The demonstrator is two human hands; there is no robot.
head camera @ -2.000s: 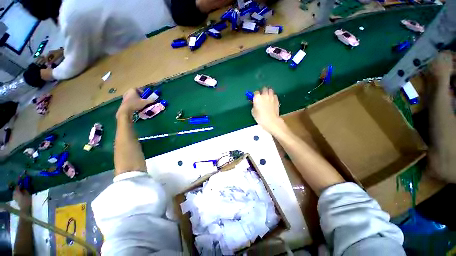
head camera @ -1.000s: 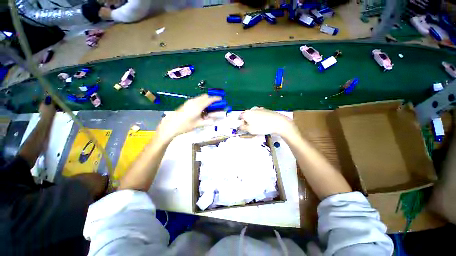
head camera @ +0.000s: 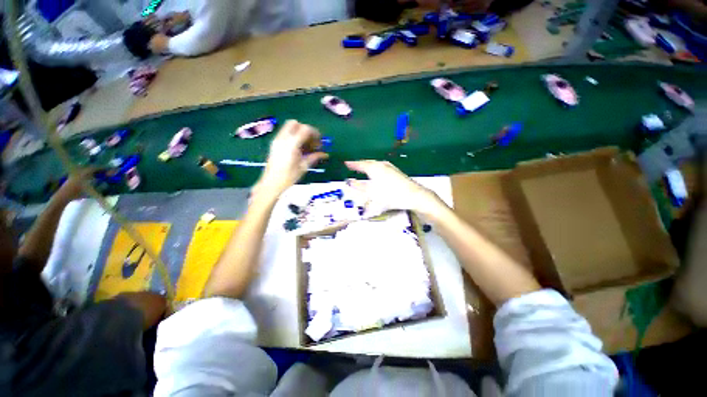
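Note:
My left hand (head camera: 291, 155) is over the near edge of the green belt, fingers curled beside a blue battery (head camera: 325, 143). Blur hides whether it grips the battery. My right hand (head camera: 387, 188) is above the white board (head camera: 453, 271), palm down, fingers apart and pointing left, with nothing visible in it. Blue batteries (head camera: 329, 195) with small wired parts lie on the board between the hands, partly beside the right fingertips. Below them, an open brown carton is heaped with white stickers (head camera: 368, 275).
The green belt (head camera: 372, 139) carries pink housings (head camera: 560, 90), batteries (head camera: 508, 134) and a thin white stick (head camera: 242, 163). An empty carton (head camera: 585, 225) stands at right. More batteries (head camera: 465, 35) lie across the belt. Other people's arms show at left, far left and right edge.
My left hand has moved up and left from the board to the belt, and batteries now lie on the board. My right hand's fingers have spread. The view has shifted slightly.

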